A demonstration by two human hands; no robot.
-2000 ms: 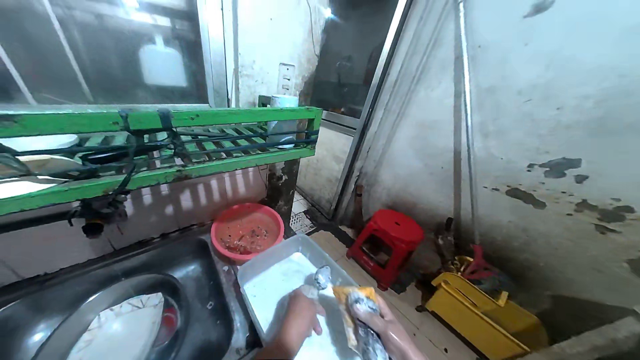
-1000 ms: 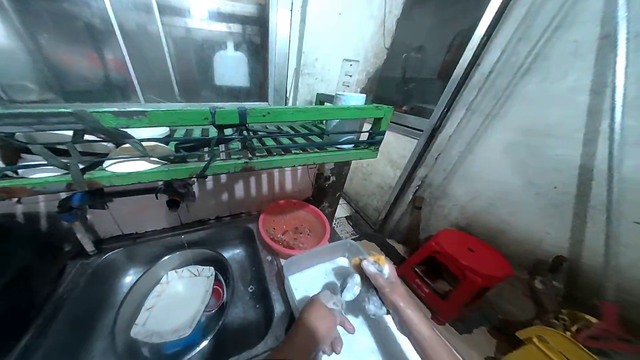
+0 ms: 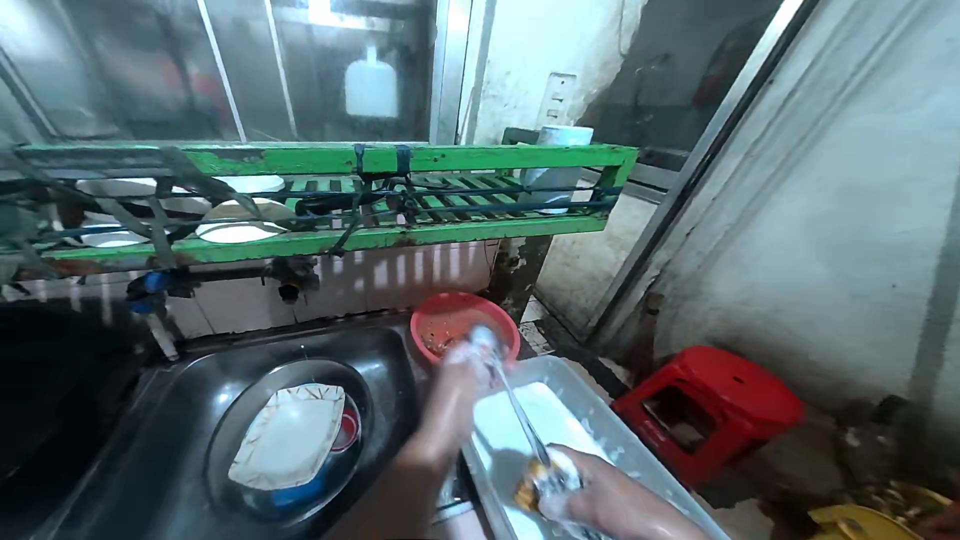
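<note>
My left hand [image 3: 469, 367], blurred, grips the bowl end of a long metal spoon or ladle [image 3: 519, 411], just in front of a red plastic basin [image 3: 427, 319] that holds reddish water with food scraps. Suds cover my right hand [image 3: 574, 491], closed on a yellow sponge [image 3: 527, 489] and the lower part of the utensil. Below both hands, a translucent rectangular plastic tub [image 3: 637, 469] contains white soapy water. Other utensils may be under my right hand; the suds hide them.
A metal sink [image 3: 176, 420] at left holds a round metal basin [image 3: 225, 439] with a rectangular white dish [image 3: 289, 439]. A green slatted rack [image 3: 480, 159] with dishes and a pale container [image 3: 555, 169] spans above. At right are a red plastic stool [image 3: 712, 397] and a yellow container [image 3: 851, 523].
My left hand has moved from over the tub toward the red basin, and the long utensil now stretches between both hands. The view has swung left.
</note>
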